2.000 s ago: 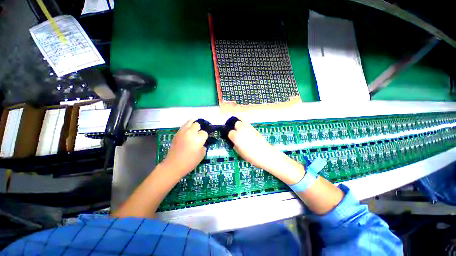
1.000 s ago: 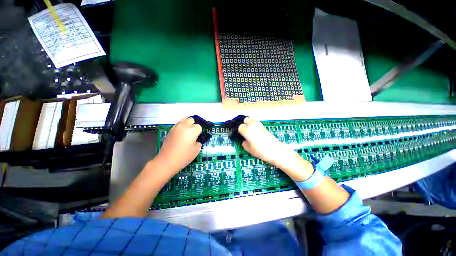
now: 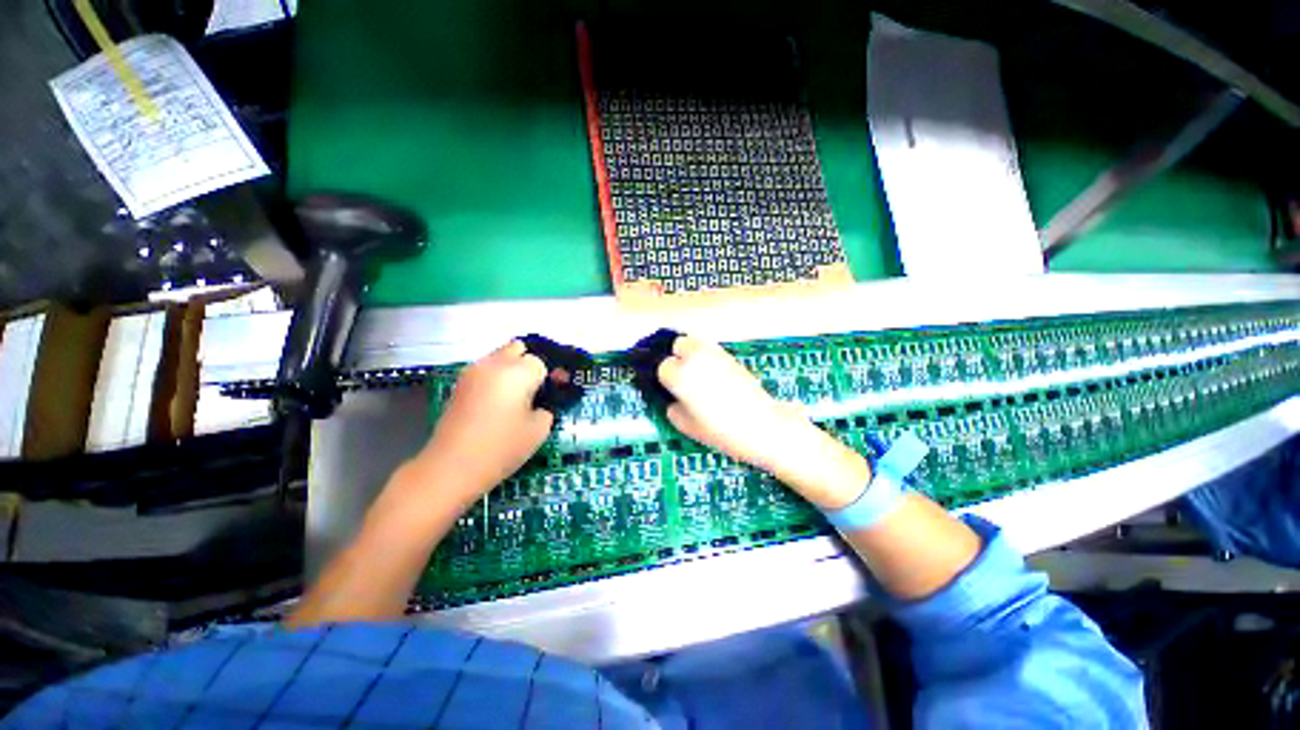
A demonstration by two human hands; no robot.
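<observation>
Green PCB panels lie end to end on the line between pale rails. My left hand and my right hand are over the upper edge of the leftmost panel, with black finger cots on their fingertips. A short dark strip with small pale marks spans the gap between the fingertips, and both hands seem to pinch its ends. The cots hide the exact grip and whether the strip touches the board. A dark sheet with rows of similar marks lies on the green mat beyond the rail.
A black handheld scanner stands at the line's left end. Brown boxes of white pieces are at far left, below a printed paper. A white sheet lies on the mat. Blue cloth shows at the right edge.
My hands were close together two seconds ago and are now apart, with the marked strip showing between the fingertips. They stay over the same panel. The whole view has shifted slightly.
</observation>
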